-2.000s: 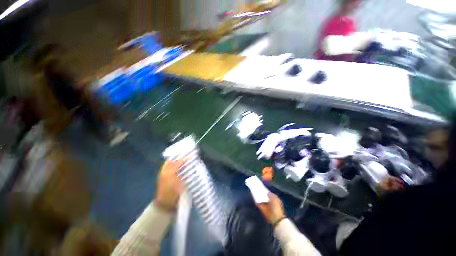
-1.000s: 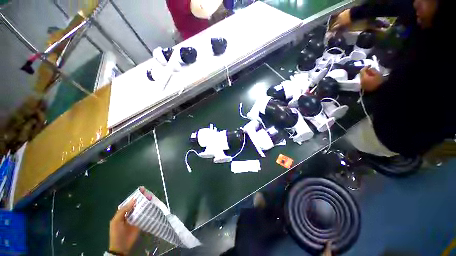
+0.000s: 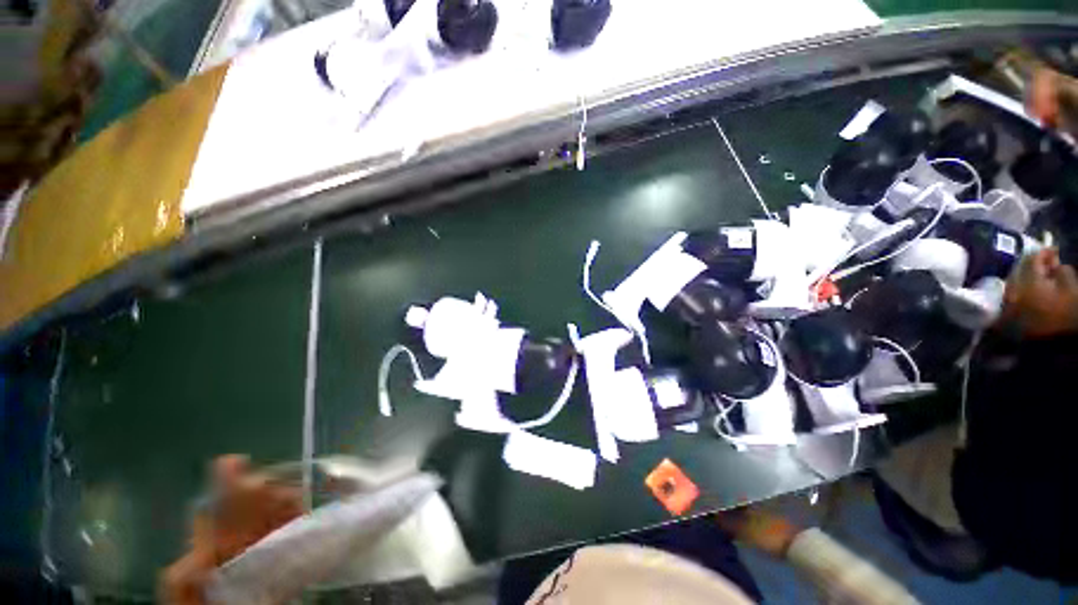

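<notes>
My left hand (image 3: pixel 236 520), blurred, holds the white label strip (image 3: pixel 337 532) low over the dark green bench (image 3: pixel 189 390). My right hand (image 3: pixel 759 532), small and blurred, is at the bench's front edge, right of an orange card (image 3: pixel 673 486); its fingers are unclear. A white camera with a black ball head (image 3: pixel 473 355) lies on the bench beyond the strip, its cable curling left. A small white label piece (image 3: pixel 550 459) lies in front of it. A heap of white-and-black cameras (image 3: pixel 828 343) fills the bench's right side, some with QR labels.
A raised white-topped line (image 3: pixel 473 106) with several cameras runs behind the bench, with a yellow-brown board (image 3: pixel 106 189) at its left. Another person's hand (image 3: pixel 1040 290) and dark sleeve are at the right. A beige rounded thing (image 3: pixel 638 581) with dark marks is at the bottom edge.
The view has turned down and closer to the bench. My left hand with the strip now sits lower in the picture. My right hand has come from beside the round black stool to the bench edge.
</notes>
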